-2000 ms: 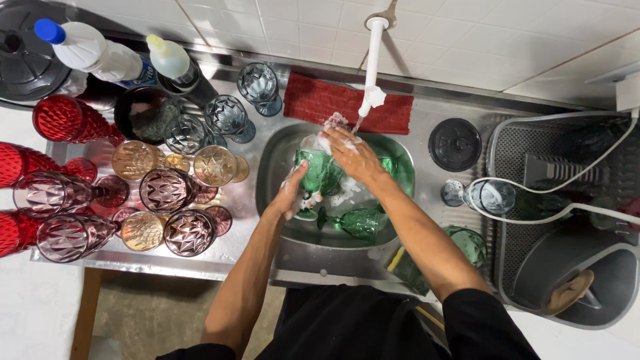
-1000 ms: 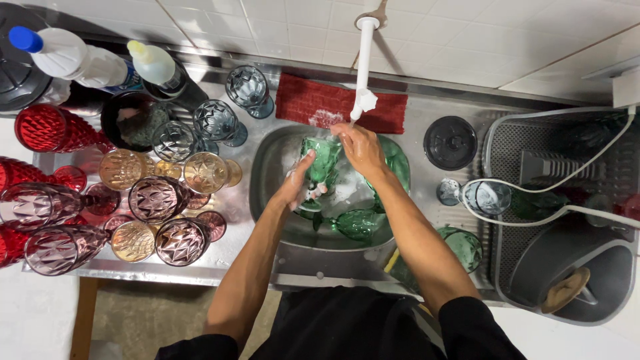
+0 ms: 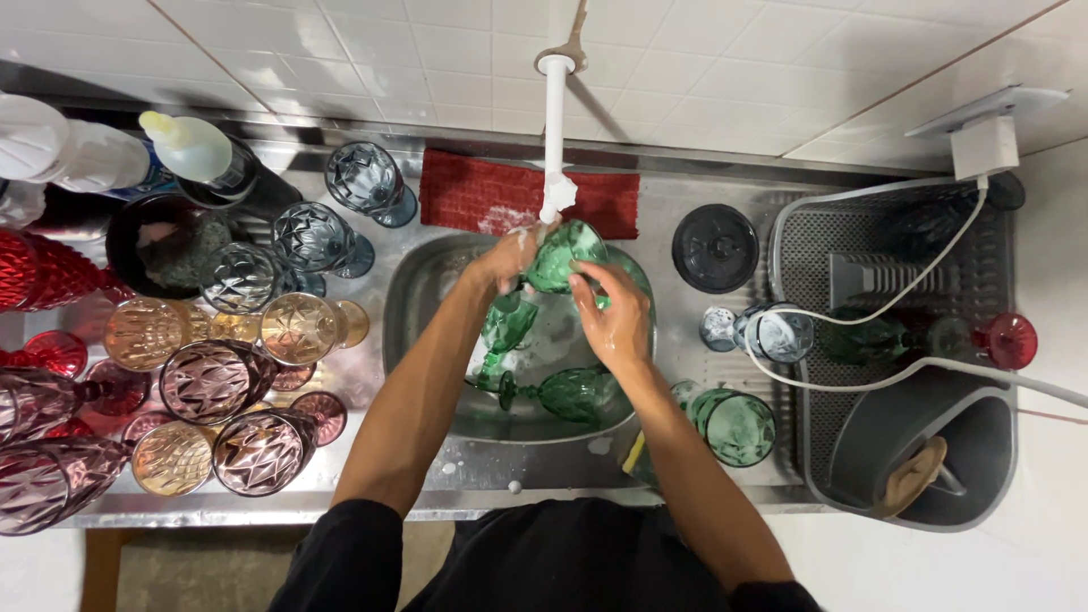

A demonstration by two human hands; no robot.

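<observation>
A green glass goblet (image 3: 563, 259) is tilted below the white tap spout (image 3: 555, 144), its bowl turned to the right. My left hand (image 3: 510, 259) grips it on the stem side, partly hidden behind the spout's end. The fingers of my right hand (image 3: 614, 314) touch the bowl near its rim. Below my hands, the sink basin (image 3: 404, 374) holds more green goblets; one goblet (image 3: 576, 395) lies on its side and another (image 3: 508, 327) leans beside it. White suds float around them. A red cloth (image 3: 459, 191) lies behind the basin, under the spout.
Red, amber, purple and grey-blue goblets (image 3: 217, 382) crowd the left counter, near a soap bottle (image 3: 191, 153). On the right are a black lid (image 3: 715, 248), a grey-blue goblet (image 3: 778, 331), a soapy green goblet (image 3: 738, 427) and a grey dish rack (image 3: 786, 246) with a white cable (image 3: 850, 387) across it.
The held goblet has moved from lower in the basin up to the spout and tilted over. My left hand has risen beside it, and my right hand has shifted from the spout to the bowl's right side.
</observation>
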